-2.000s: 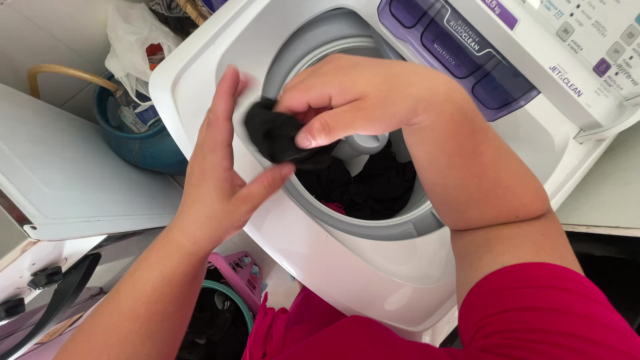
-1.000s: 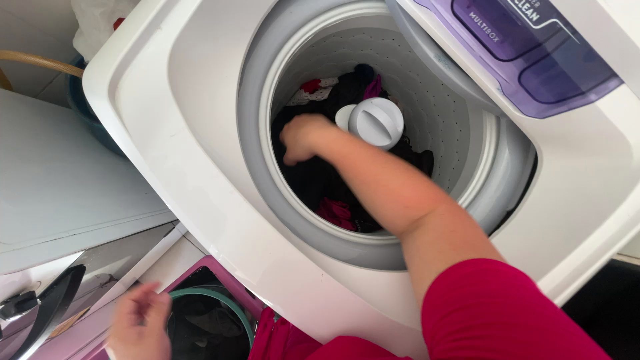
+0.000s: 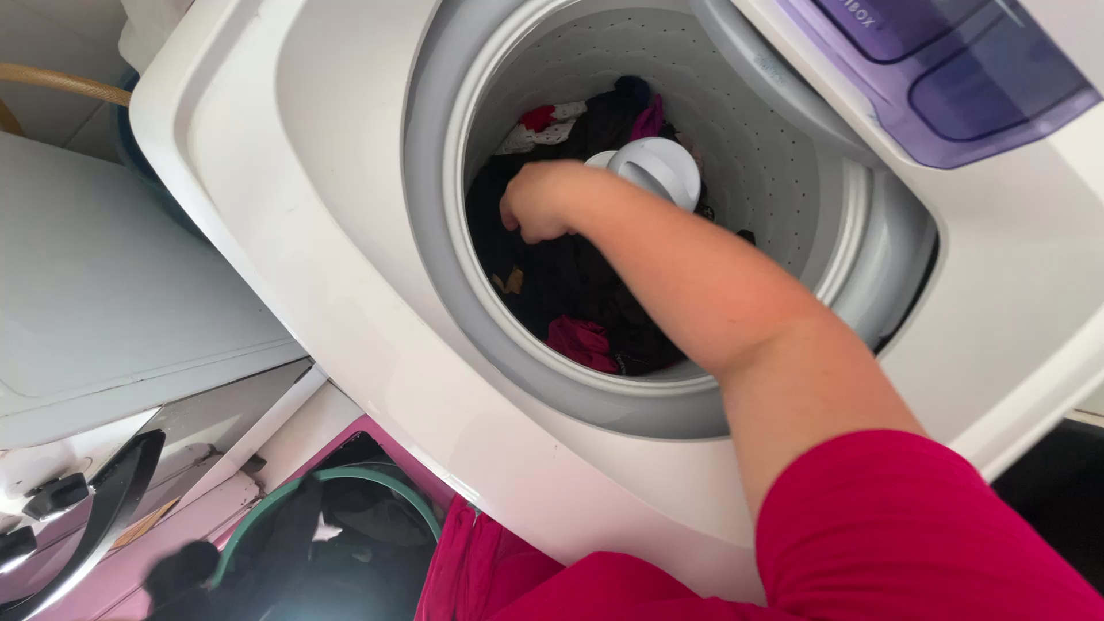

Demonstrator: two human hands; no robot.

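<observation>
My right hand [image 3: 548, 203] is down inside the drum of a white top-loading washing machine [image 3: 345, 285], on dark clothes [image 3: 561, 267]; its fingers are curled, and whether cloth is held in them cannot be told. Beside the hand rises the light grey agitator [image 3: 660, 172]. A magenta cloth [image 3: 582, 341] lies near the drum's front edge, and a white and red cloth [image 3: 543, 128] lies at the back. My left hand is out of view. At the lower left, a green-rimmed bucket [image 3: 259, 509] holds dark cloth, with some dark fabric blurred over its left rim.
A purple dispenser [image 3: 992, 95] sits at the machine's upper right. A white appliance panel [image 3: 121, 285] stands at the left, with a tan hose [image 3: 65, 79] above it. Below are a stove's black knob [image 3: 56, 496] and curved handle [image 3: 129, 500].
My right hand has gone from holding a black cloth above the opening down into the drum. My left hand, by the bucket a second ago, has left the view. The view has moved closer to the drum.
</observation>
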